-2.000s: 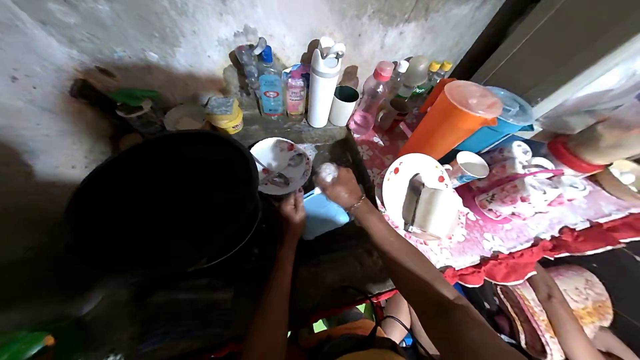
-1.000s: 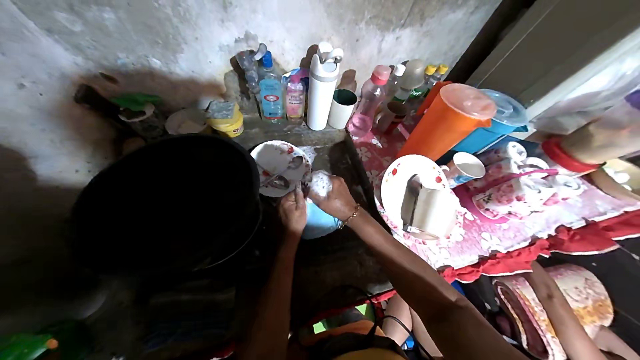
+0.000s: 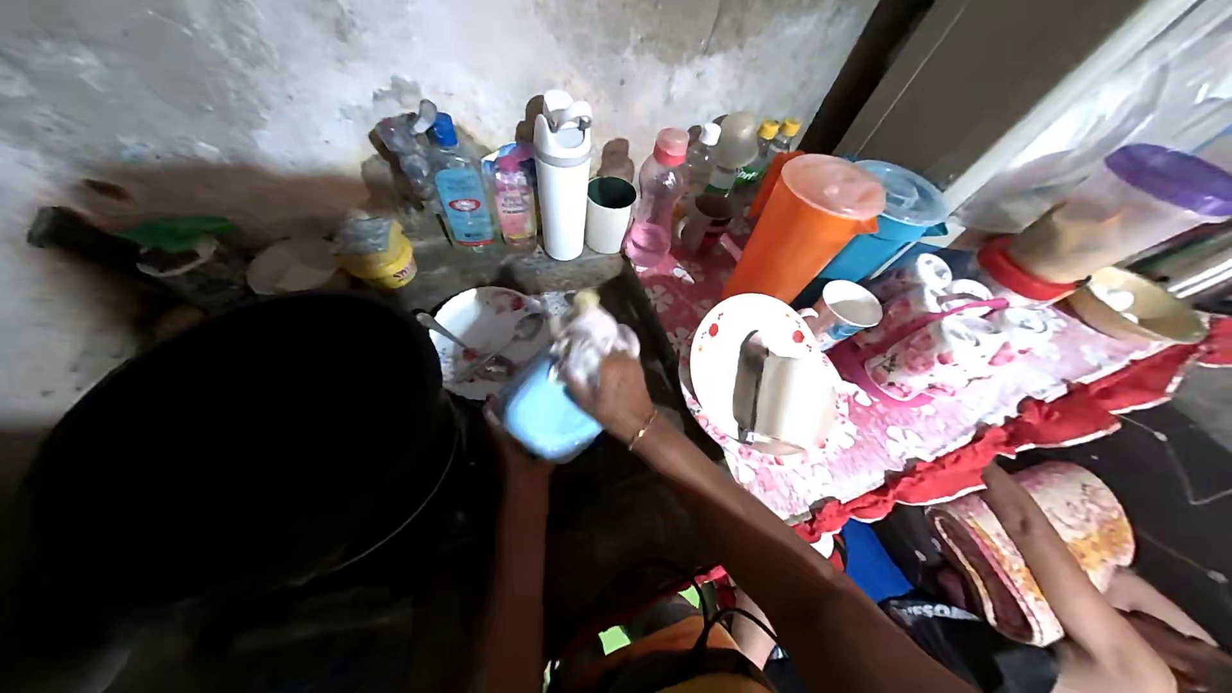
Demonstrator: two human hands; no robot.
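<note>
My left hand [image 3: 515, 438] grips the lower left side of a light blue plastic container [image 3: 551, 414], held tilted over the dark counter. In my right hand [image 3: 616, 390] is a white, crumpled, soapy-looking wad [image 3: 589, 346], pressed at the container's upper right rim; what it is made of is blurred. Just behind them lies a white plate with a floral pattern [image 3: 491, 322], bearing spoons and other cutlery. Part of my left hand is hidden in shadow and by the container.
A large black basin [image 3: 231, 452] fills the left. Bottles, a white flask [image 3: 563, 183] and a cup [image 3: 610, 214] line the wall. On the pink tablecloth [image 3: 895, 433] stand an orange pitcher [image 3: 804, 226], plates and mugs. Another person's arm [image 3: 1059, 568] shows at lower right.
The blue container, low beneath my hands before, is now lifted and tilted in my left hand. My left hand has left the plate's edge. The white wad has moved onto the container.
</note>
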